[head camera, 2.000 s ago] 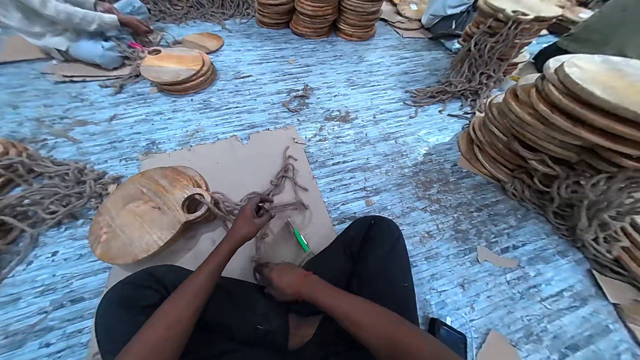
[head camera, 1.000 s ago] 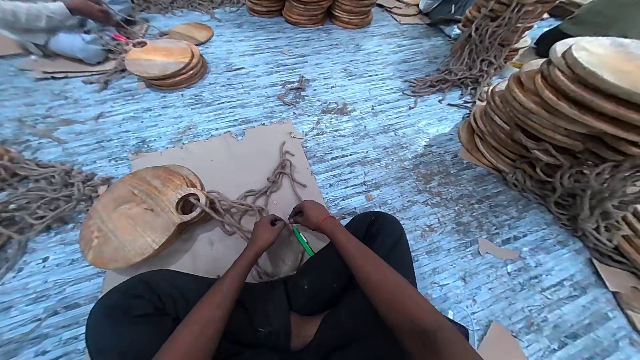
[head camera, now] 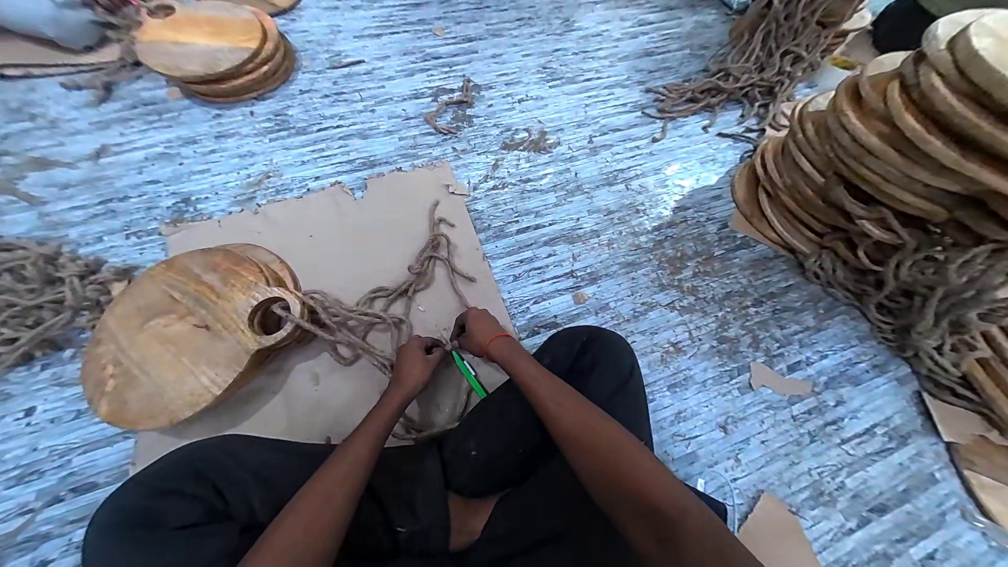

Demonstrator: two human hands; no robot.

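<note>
Round wooden boards [head camera: 169, 339] lie stacked on a cardboard sheet [head camera: 315, 228] in front of me, with brown ropes [head camera: 358, 315] running out through the holes in their short handles. My left hand [head camera: 419, 358] pinches a rope end, its fingertips close together. Just to the right, nearly touching it, my right hand [head camera: 476, 332] grips the rope too; an orange thread circles that wrist. The exact spot where the fingers meet is too small to make out. A green-handled cutter [head camera: 470, 374] lies below my hands, beside my knee.
Tall leaning stacks of round boards [head camera: 882, 150] with hanging ropes [head camera: 929, 291] stand at the right. A rope heap [head camera: 47, 299] lies at the left edge, and another board stack [head camera: 205, 47] at the upper left, near a person's leg. Rope scraps [head camera: 453, 106] and cardboard pieces [head camera: 778, 379] lie on the floor.
Two seconds ago my right hand was low by my lap, apart from the left, which was up on the ropes. Now both hands are together above the green cutter.
</note>
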